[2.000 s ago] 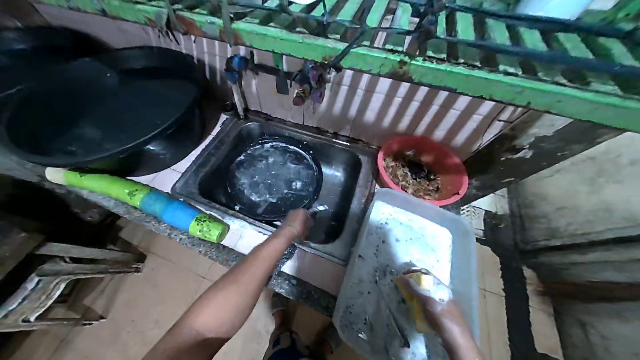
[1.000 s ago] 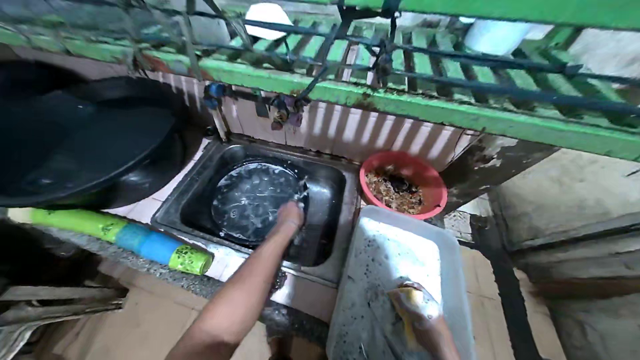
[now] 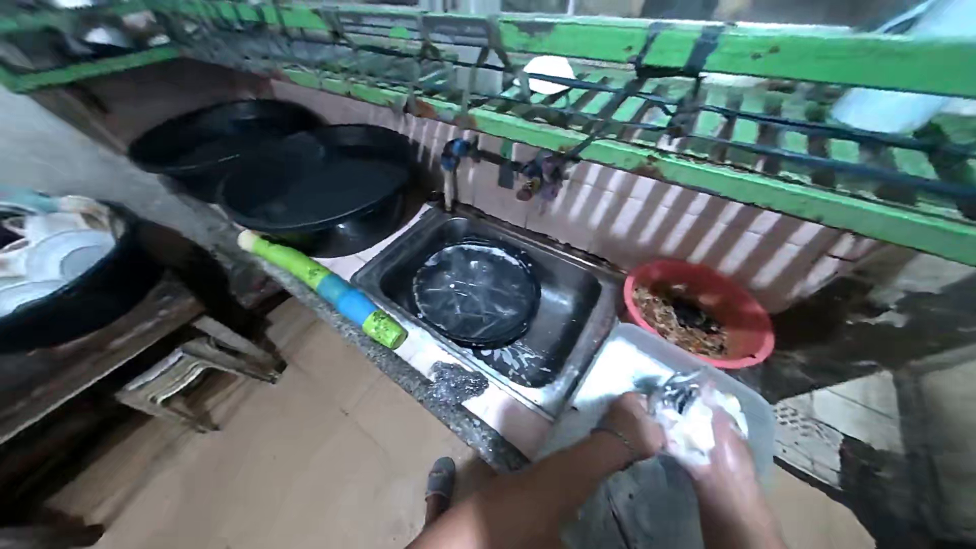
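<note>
Both of my hands meet over the translucent plastic tub point(image 3: 602, 381) at the lower right. My left hand point(image 3: 634, 427) holds a shiny, clear-looking item, blurred, whose kind I cannot tell. Against it, my right hand point(image 3: 724, 446) grips a pale, foam-covered thing, too blurred to name. Left of the tub is a metal sink point(image 3: 576, 328), in which a round black basin point(image 3: 476, 293) with suds and water on it rests. Soapy water streaks the sink floor beside the basin.
A red bowl of food scraps point(image 3: 686, 309) stands behind the tub. Large black basins point(image 3: 313, 183) and a green and blue wrapped tube point(image 3: 320, 282) lie left. Over the sink are taps point(image 3: 537, 171) and a green slatted rack point(image 3: 610, 149). Dishes point(image 3: 61, 252) fill a dark basin at far left.
My left hand has left the black basin in the sink and come over the tub to my right hand. It now holds a shiny item. The view has swung left.
</note>
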